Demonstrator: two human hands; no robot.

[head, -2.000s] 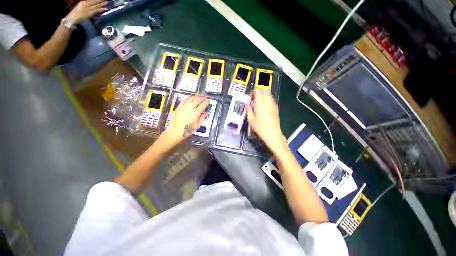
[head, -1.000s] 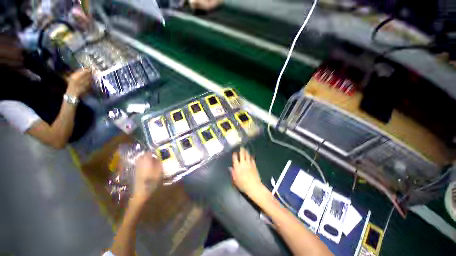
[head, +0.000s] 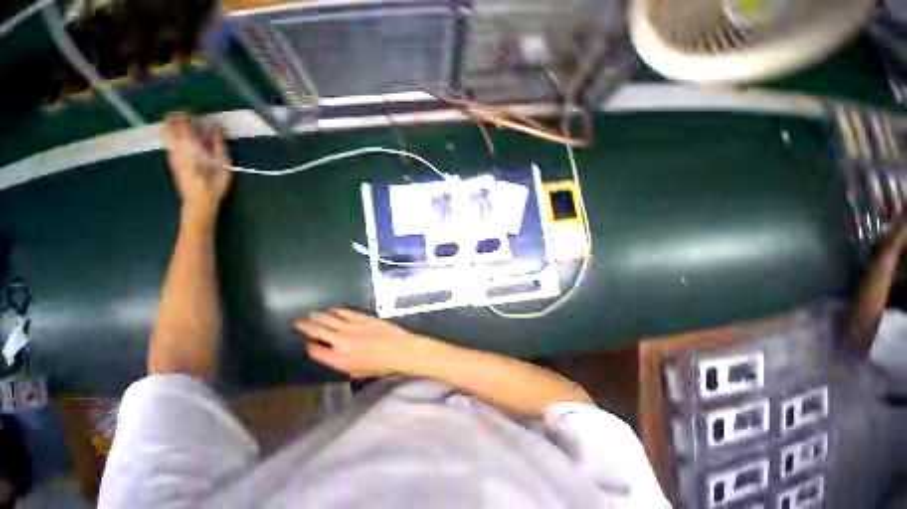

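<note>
The test fixture plate (head: 408, 249), dark blue with white slotted edges, lies on the green bench. Two white keypad phones, back up (head: 445, 249), lie side by side on it. A yellow-framed keypad phone, front up (head: 564, 206), lies at its right edge. A white cable (head: 328, 157) runs from the fixture to my left hand (head: 199, 164), which is blurred at the pale edge strip; whether its fingers hold the cable is unclear. My right hand (head: 350, 340) is flat over the bench's near side, left of and below the fixture, fingers apart and empty.
A grey instrument (head: 368, 50) stands behind the fixture, with copper-brown cables (head: 517, 124) in front of it. A round fan (head: 746, 40) is at top right. Trays holding white phones, back up (head: 738, 423), are at lower right. Another person's forearm (head: 880, 278) shows at the right edge.
The view has swung right, bringing the fixture to the centre. The tray of yellow-framed phones is out of view. My left hand has moved away from it to the edge strip.
</note>
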